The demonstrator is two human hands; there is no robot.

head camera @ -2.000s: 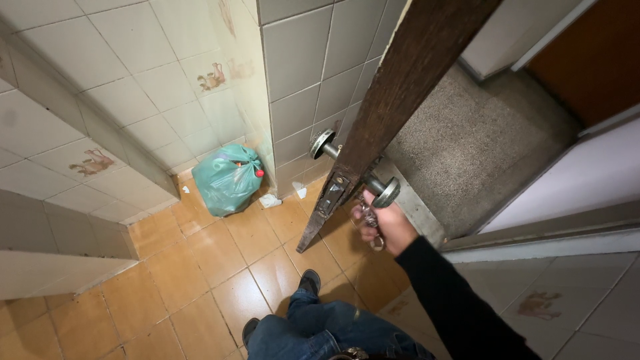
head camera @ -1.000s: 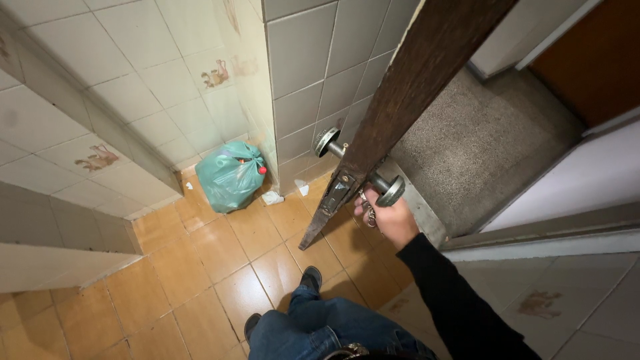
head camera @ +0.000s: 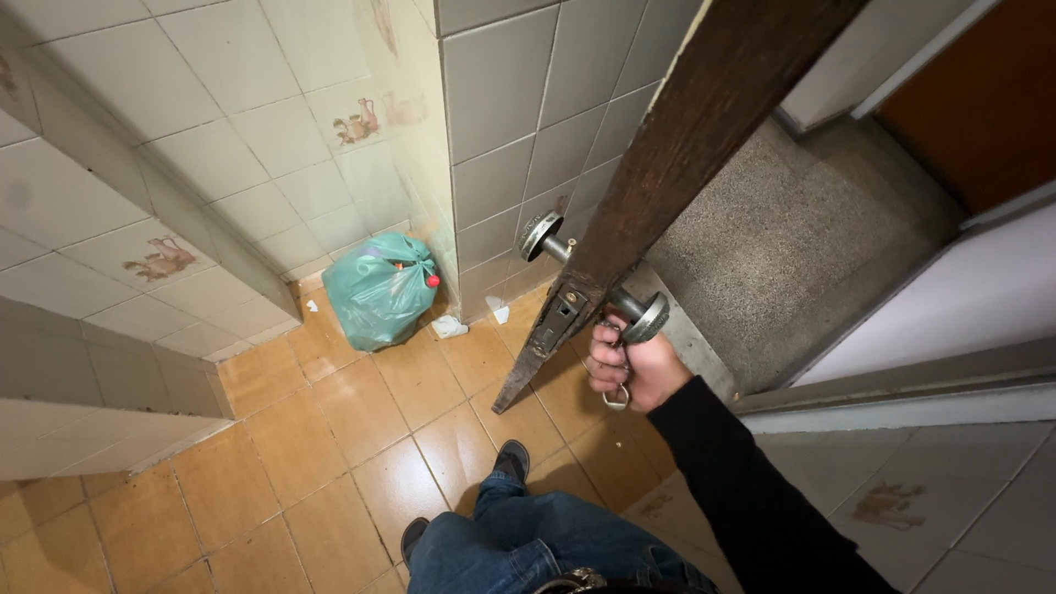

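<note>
My right hand (head camera: 631,363), in a black sleeve, is closed around a bunch of keys (head camera: 615,399) just below the round metal doorknob (head camera: 646,318) on the near side of a dark wooden door (head camera: 660,165). A metal ring hangs out under the fingers. Whether a key sits in the lock is hidden by the hand. The door stands ajar, its edge toward me, with a worn metal lock plate (head camera: 557,318) in it. A second round knob (head camera: 541,236) sticks out on the door's other face. My left hand is out of view.
A tied green plastic bag (head camera: 382,293) stands on the orange tile floor (head camera: 355,412) against the tiled wall, with scraps of white paper (head camera: 450,327) beside it. Beyond the doorway lies a speckled stone floor (head camera: 767,239). A white-edged door frame (head camera: 899,396) is at the right.
</note>
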